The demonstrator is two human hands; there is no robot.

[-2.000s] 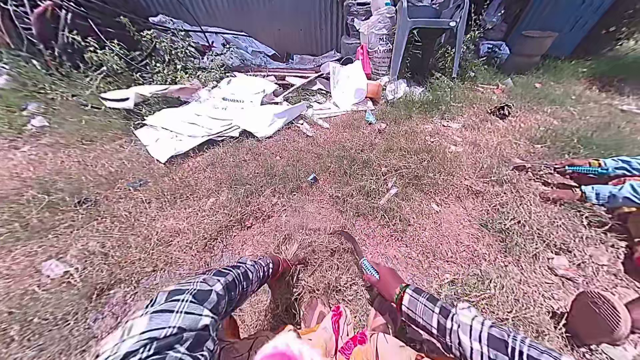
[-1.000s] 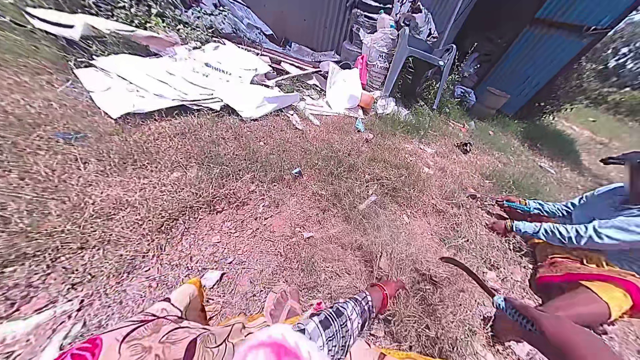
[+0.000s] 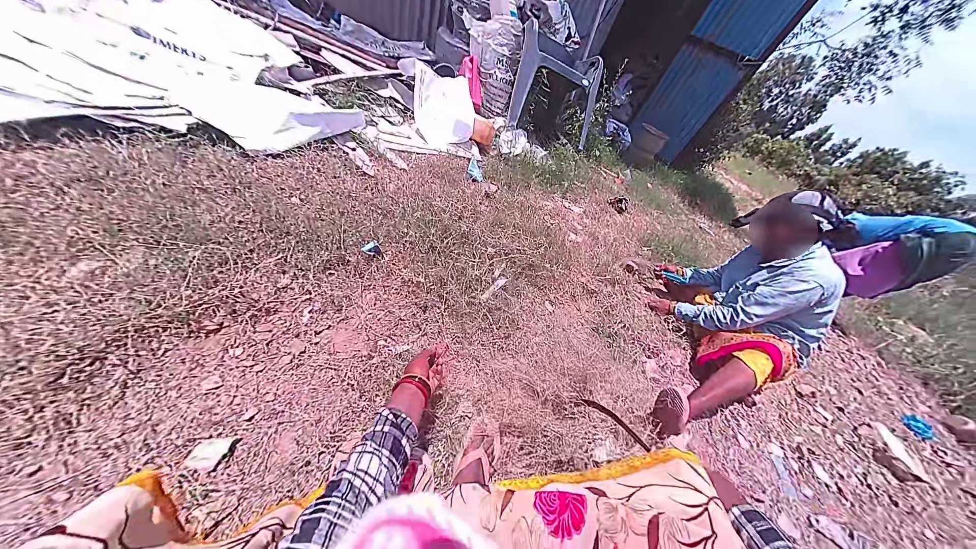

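Observation:
My left hand (image 3: 425, 369), with bangles at the wrist below a checked sleeve, is over the dry grass (image 3: 488, 335) in front of my sandaled foot (image 3: 476, 454). Whether it grips any grass is too small to tell. To the right, the curved dark blade of a sickle (image 3: 616, 418) rises from behind the yellow edge of my patterned cloth (image 3: 564, 511). That cloth hides the sickle's handle and my right hand; only a bit of the right forearm and checked sleeve shows at the bottom right.
A co-worker (image 3: 770, 290) sits on the ground at the right, hands in the grass, with another person (image 3: 907, 252) bent behind. White sheets (image 3: 191, 84) lie at the upper left. A plastic chair (image 3: 534, 69) and filled sacks stand by the corrugated metal wall (image 3: 709, 69).
The view has swung right, bringing the co-worker fully in. My right hand, earlier seen holding the sickle, is now hidden behind the cloth. My left arm reaches forward from the bottom edge.

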